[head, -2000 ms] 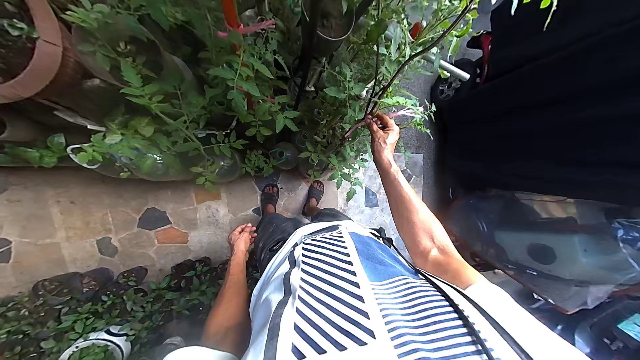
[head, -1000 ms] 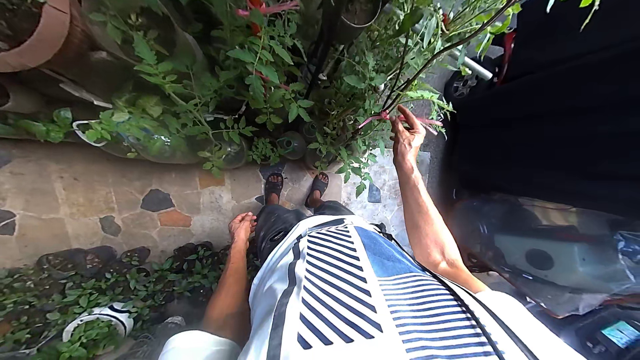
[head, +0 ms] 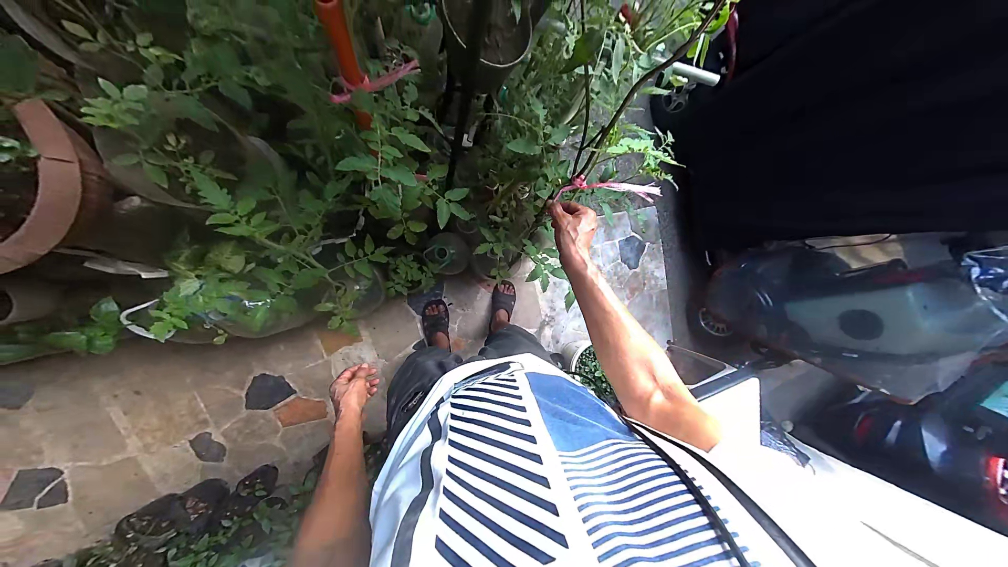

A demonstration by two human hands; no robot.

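My right hand (head: 574, 224) reaches up to a leafy plant, its fingertips pinched together just below a pink plastic tie (head: 581, 184). The tie is knotted around thin dark stems (head: 602, 135), and its frayed pale end points right. Whether the fingers grip a strand of the tie or a stem cannot be told. My left hand (head: 353, 389) hangs low over the stone paving beside my dark shorts, fingers loosely curled and holding nothing visible. Another pink tie (head: 376, 82) is wrapped around an orange pole (head: 340, 39) at the upper middle.
Green foliage (head: 260, 228) and containers line the far side of the stone path (head: 157, 394). A brown pot (head: 59, 181) stands at the far left. Dark plant bags (head: 206, 498) sit at the lower left. On the right are a black cover (head: 835, 118) and a plastic-covered motorcycle (head: 827, 315).
My right hand had its fingers more spread one second ago; now they are drawn together below the pink tie. My left hand stays low at my side.
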